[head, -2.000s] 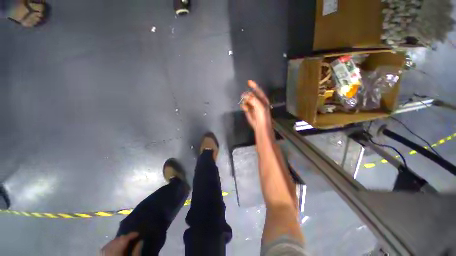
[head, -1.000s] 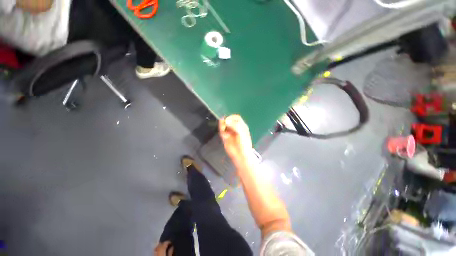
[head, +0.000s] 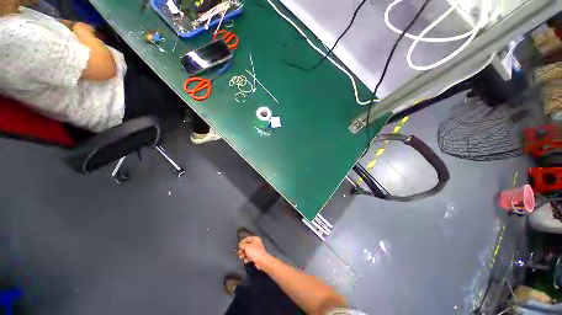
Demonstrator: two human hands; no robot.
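My right hand (head: 251,250) is low in the centre, over my dark trouser leg and shoe, below the bench corner. Its fingers are curled in and no held thing shows. My left hand is out of the picture. The green-topped bench (head: 296,154) lies ahead, apart from my hand. On it are a small green-white roll (head: 264,114) beside a small white piece (head: 275,122), thin pale rings (head: 240,86), orange-handled scissors (head: 197,88) and a dark phone-like device (head: 206,56).
A blue basket (head: 191,27) of small parts is at the top. A seated person's sleeve (head: 37,55) and a black chair (head: 123,141) are at left. A curved black frame (head: 434,166), a fan (head: 477,135) and a pink bucket (head: 516,200) stand at right.
The view has moved from floor and carton to the green bench, now showing more of its top. My right hand has dropped away from the bench edge. My left hand has left view.
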